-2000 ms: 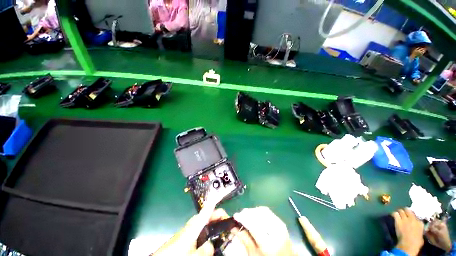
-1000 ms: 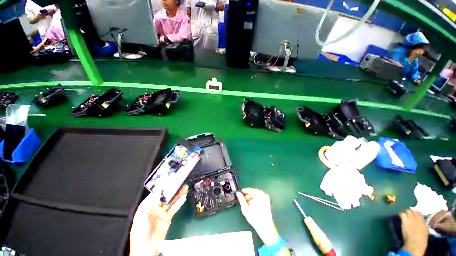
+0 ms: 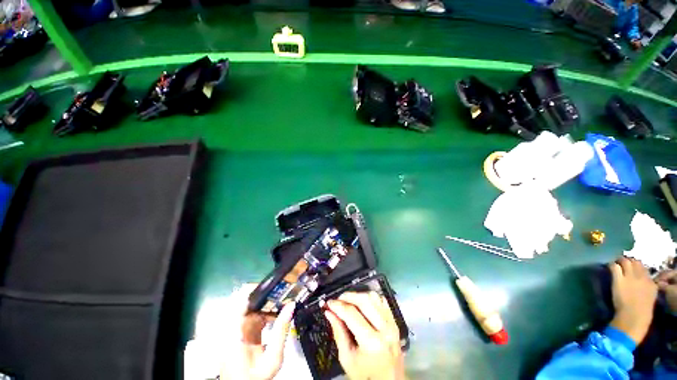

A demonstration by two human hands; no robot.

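An open black camera housing [image 3: 362,256] lies in front of me, its rounded latch cover [image 3: 306,211] at the far end. My left hand [image 3: 269,345] holds a circuit board on a black carrier [image 3: 306,273], tilted over the housing's far half. My right hand [image 3: 367,334] is over the near half with thumb and fingertips together near the board's lower edge. Whether it pinches a wire or connector is too small to tell. The white sheet [image 3: 215,326] lies under my left hand.
A black tray [image 3: 96,223] is at left. Tweezers [image 3: 486,249] and a screwdriver [image 3: 475,308] lie at right. Beyond are white gloves [image 3: 527,219], a tape roll [image 3: 492,169] and a blue bin [image 3: 610,167]. Open housings [image 3: 375,96] line the back. Another person's hand [image 3: 635,297] is at right.
The board has moved from beside the housing to over its far half, in my left hand. My right hand has moved from the housing's right edge onto its near half. The view has tilted down.
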